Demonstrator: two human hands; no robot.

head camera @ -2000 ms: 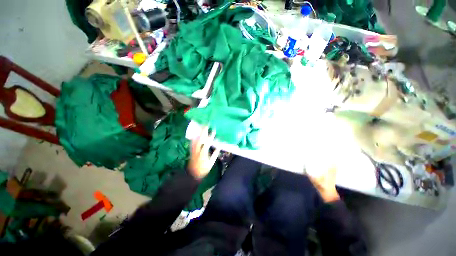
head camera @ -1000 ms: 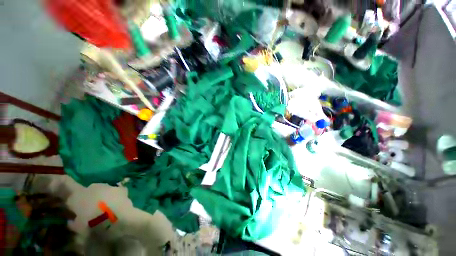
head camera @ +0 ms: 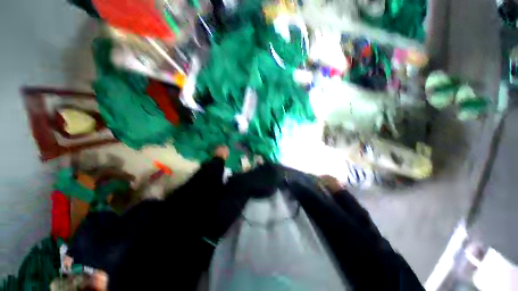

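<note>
The view is strongly blurred. Green cloth (head camera: 255,74) lies heaped on the white machine table (head camera: 309,150), whose middle is lost in lamp glare. My left hand (head camera: 221,152) is small and blurred at the table's front left, beside the green cloth; whether it holds anything cannot be told. My right hand (head camera: 329,183) is at the table's front edge, partly hidden by the dark sleeve, its fingers unclear. The cream sewing machine (head camera: 363,113) stands beyond it to the right.
A dark red chair (head camera: 40,122) with green cloth (head camera: 128,111) on it stands at left. Black scissors (head camera: 358,173) lie near the table's right front. Round green and white cones (head camera: 443,88) stand at right. An orange-red object (head camera: 163,167) lies on the floor.
The camera has swung and tilted. Both hands, out of sight one second ago, show again, with the sleeves and a pale grey area at the wearer's front.
</note>
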